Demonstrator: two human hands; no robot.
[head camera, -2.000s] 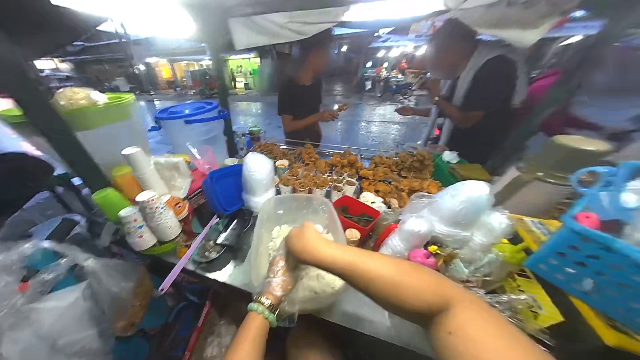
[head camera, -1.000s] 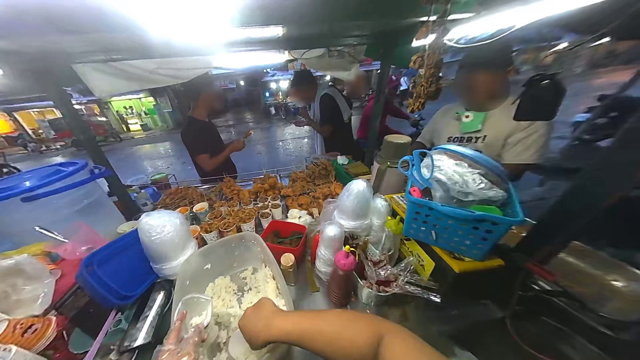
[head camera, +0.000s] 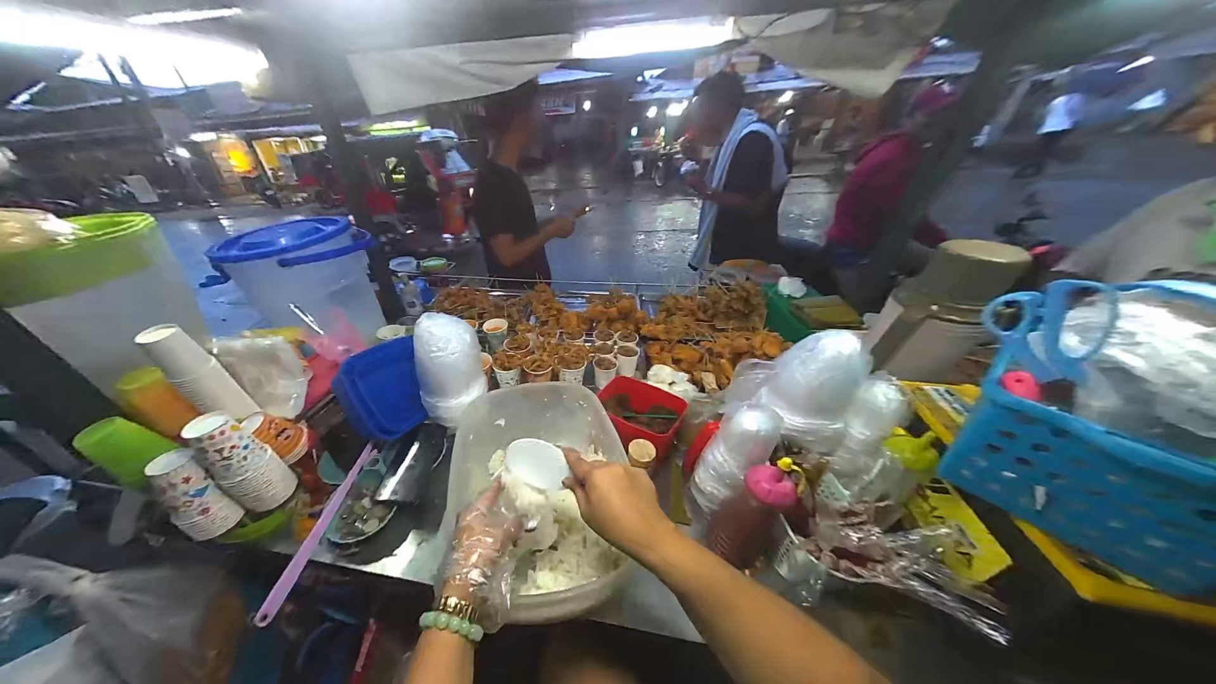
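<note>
A translucent plastic tub (head camera: 598, 594) of white rice (head camera: 570, 560) sits at the counter's near edge. My right hand (head camera: 617, 499) grips a white round cup or scoop (head camera: 537, 464) by its right side, tilted over the rice. My left hand (head camera: 484, 537), in a clear plastic glove with a bracelet and a beaded band at the wrist, is inside the tub's left part, just below the cup. Rice lies between its fingers and the cup; whether the fingers close on anything is unclear. A red container (head camera: 646, 413) stands behind the tub.
Fried food (head camera: 703, 323) and filled paper cups (head camera: 570, 363) line the back. At left are a blue lid (head camera: 380, 388), stacked cups (head camera: 242, 461) and a pink long-handled utensil (head camera: 313, 537). At right are bagged cups (head camera: 807, 380), a sauce bottle (head camera: 750, 513) and a blue basket (head camera: 1073, 465). Several people stand beyond.
The view has swung back left since one second ago. My right hand now shows a white cup raised over the rice, with my gloved left hand close beneath it.
</note>
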